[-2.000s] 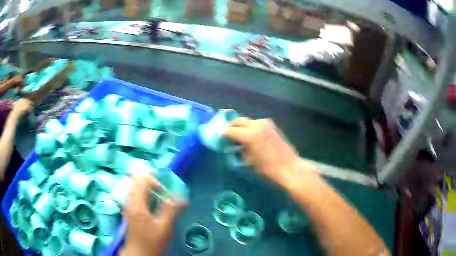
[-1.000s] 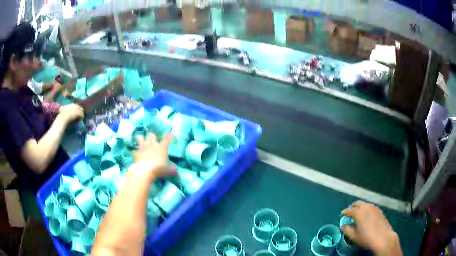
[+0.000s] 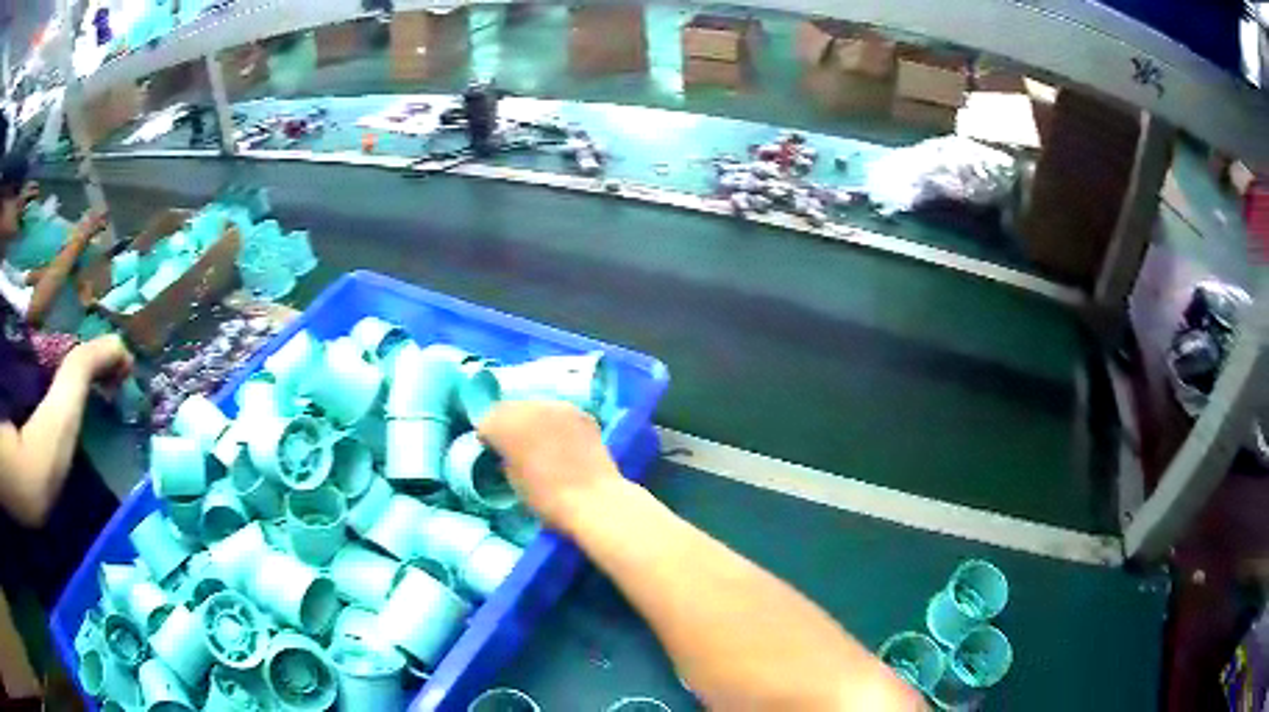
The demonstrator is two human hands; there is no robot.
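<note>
The blue plastic crate (image 3: 633, 397) is heaped with teal cup-shaped motor housings (image 3: 418, 619), lying at many angles. My right hand (image 3: 546, 452) reaches into the crate's right part, with the forearm crossing its right wall. The fingers are curled down beside a housing (image 3: 480, 470); the fingertips are hidden, so I cannot tell whether they grip it. My left hand is not in view. Several housings (image 3: 978, 654) stand close together, open end up, on the green bench at the lower right. Two more rims (image 3: 504, 700) show at the bottom edge.
A dark green conveyor belt (image 3: 779, 327) with a pale edge rail runs beyond the crate. A metal post (image 3: 1197, 417) stands at right. Another person's arm (image 3: 49, 417) is at left, near a cardboard box (image 3: 188, 299) of teal pieces. Small motors and a whitish plastic bag (image 3: 946, 174) lie across the belt.
My left hand has left the crate and the picture. My right hand has moved from the housings at lower right into the crate. The view has shifted, and the other person is more cut off.
</note>
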